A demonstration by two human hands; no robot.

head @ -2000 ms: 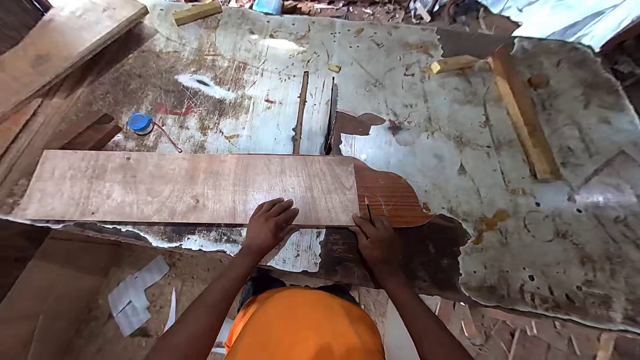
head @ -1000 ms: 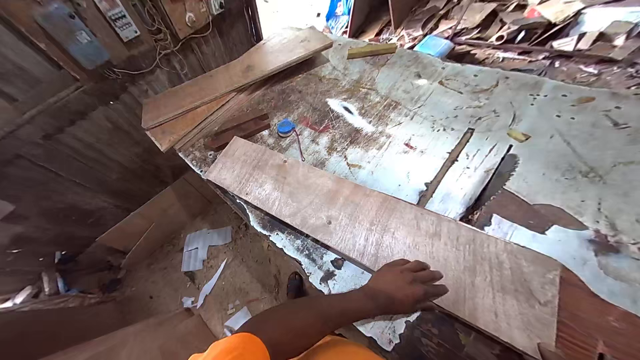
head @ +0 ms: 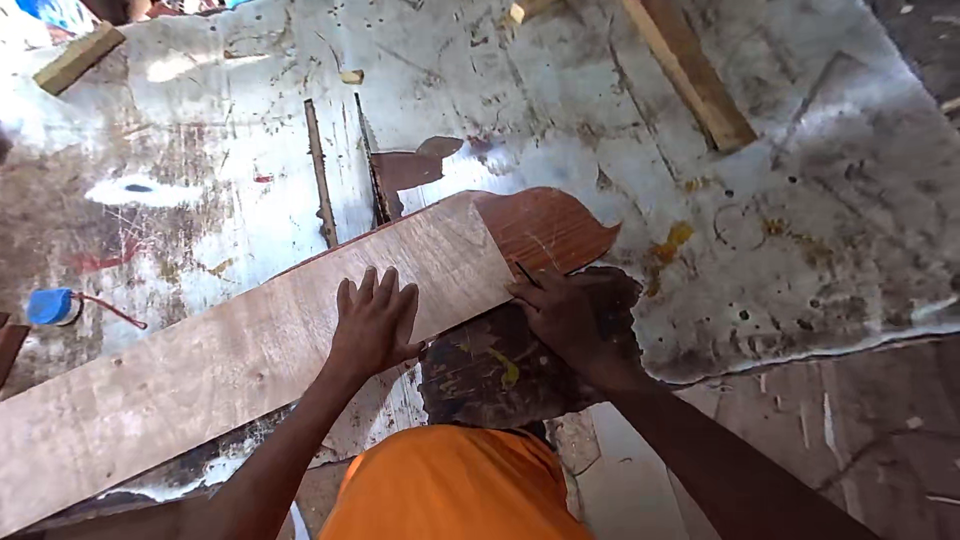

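A long pale plywood board lies across the near part of the workbench, over a reddish-brown wooden piece whose curved, pointed end sticks out at the right. My left hand rests with spread fingers on the board near its front edge. At the board's right end, my right hand holds a thin dark pencil-like tool, its upper end showing above the fingers. The fingertips are by the board's corner, and the tool's lower part is hidden in the hand.
The worn sheet-metal bench top has ragged edges and slots. A blue round container with a red cord sits at the left. A wooden bar lies at the upper right, a short wood block at the upper left, and a small wood chip between them.
The view has swung left and back right. My right hand, out of clear view one second ago, shows again at the board's right end. My left hand stays on the board, its fingers more spread.
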